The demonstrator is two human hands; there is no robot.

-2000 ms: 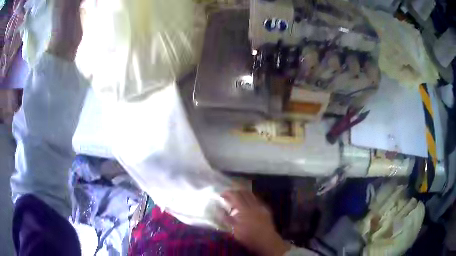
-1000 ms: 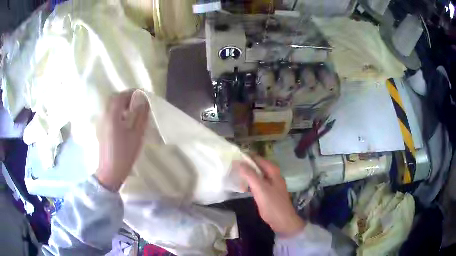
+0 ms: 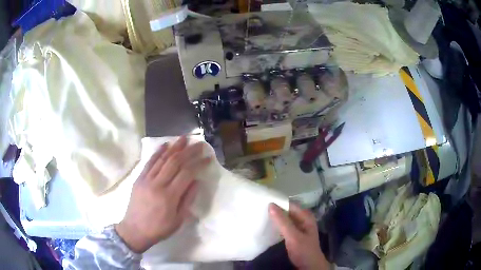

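Observation:
A cream knit panel [image 3: 227, 216] lies over the front of the sewing plate [image 3: 167, 100], its top edge near the presser foot and needle area [image 3: 207, 113] of the overlock machine [image 3: 263, 63]. My left hand [image 3: 163, 195] lies flat on the panel, fingers pointing up towards the needle, not gripping it. My right hand [image 3: 301, 232] holds the panel's right corner between thumb and fingers, partly cut off by the lower edge. The panel's lower left part is hidden under my left hand and sleeve.
A large cream garment pile [image 3: 95, 100] lies left of the machine. Dark red thread snips [image 3: 319, 148] and a white board [image 3: 382, 121] lie right of it. Cut pieces [image 3: 364, 37] are stacked behind right. A crumpled cloth heap [image 3: 409, 229] is lower right. A blue basket [image 3: 42, 11] is upper left.
The panel has moved from across the lap up to the sewing plate. My left hand has gone from holding cloth to lying flat on it. My right hand has moved slightly right and down.

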